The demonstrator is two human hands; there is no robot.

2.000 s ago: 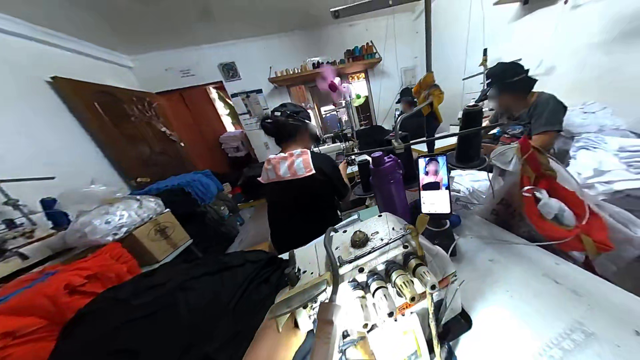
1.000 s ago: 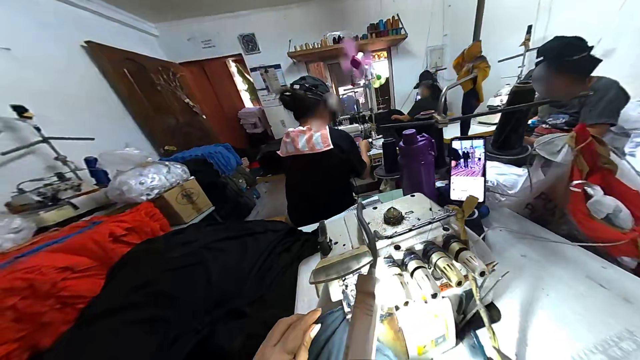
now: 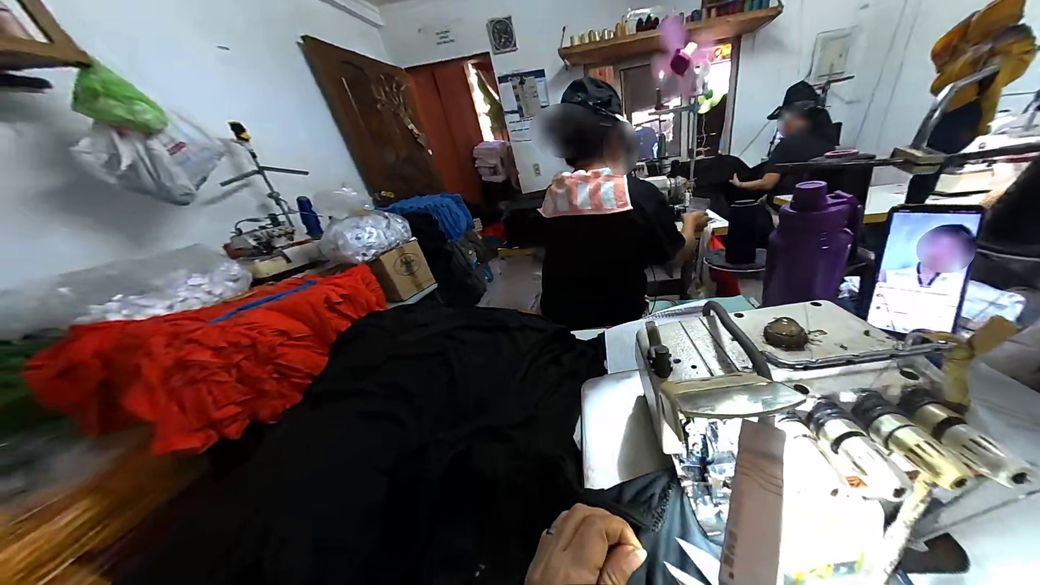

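Near the bottom centre, my left hand (image 3: 583, 546) lies with curled fingers on dark fabric (image 3: 650, 508) with an overlocked edge, just left of the needle area of an overlock sewing machine (image 3: 845, 325). Whether the fingers pinch the cloth is hard to tell. A large heap of black fabric (image 3: 439, 406) spreads left of the machine. Tension dials (image 3: 861, 447) line the machine's front, and a pale strip (image 3: 754, 504) stands upright before them. My right hand is not in view.
Behind the machine stand a purple bottle (image 3: 808, 244) and a propped phone (image 3: 925, 268). Red fabric (image 3: 219, 349) and a cardboard box (image 3: 404, 270) lie left. A person (image 3: 597, 244) sits ahead, back turned; another person (image 3: 792, 146) sits farther off.
The view has swung left. My left hand, with fingers extended beside the machine one second ago, now shows curled fingers on the dark fabric.
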